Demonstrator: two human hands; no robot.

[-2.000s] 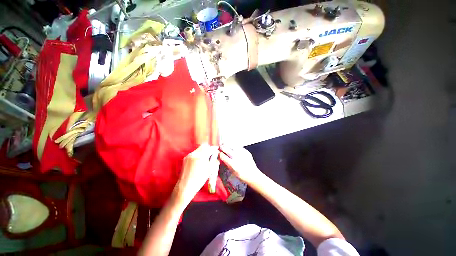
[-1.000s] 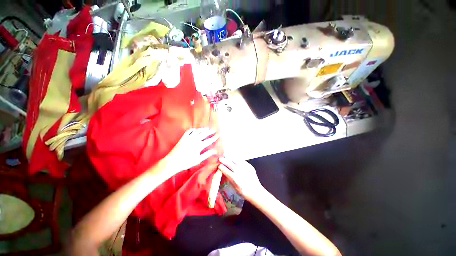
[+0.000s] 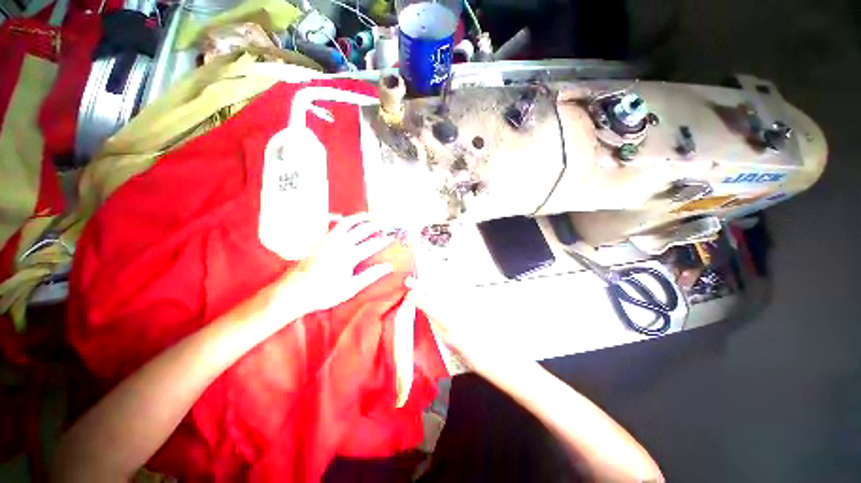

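A large red garment piece (image 3: 217, 217) lies bunched on the table and over my lap, its right edge at the head end of the cream sewing machine (image 3: 510, 151). A narrow pale yellow strip (image 3: 404, 354) runs along that edge and hangs loose below. My left hand (image 3: 340, 269) lies on the red cloth just below the machine head, palm down, fingers slightly spread. My right hand (image 3: 427, 316) pinches the cloth edge and strip; its fingertips are washed out by glare. The needle and presser foot cannot be made out.
A white tag or device casing (image 3: 295, 193) shows over the red cloth. A black phone (image 3: 516, 247) and black-handled scissors (image 3: 647, 300) lie right of the needle area. A blue-labelled bottle (image 3: 427, 49) stands behind the machine. Tan strips (image 3: 142, 123) are heaped left.
The view has moved closer to the machine head. My left hand has moved up the cloth towards the needle area, and my right hand has stayed at the edge. The cloth's edge has shifted towards the machine.
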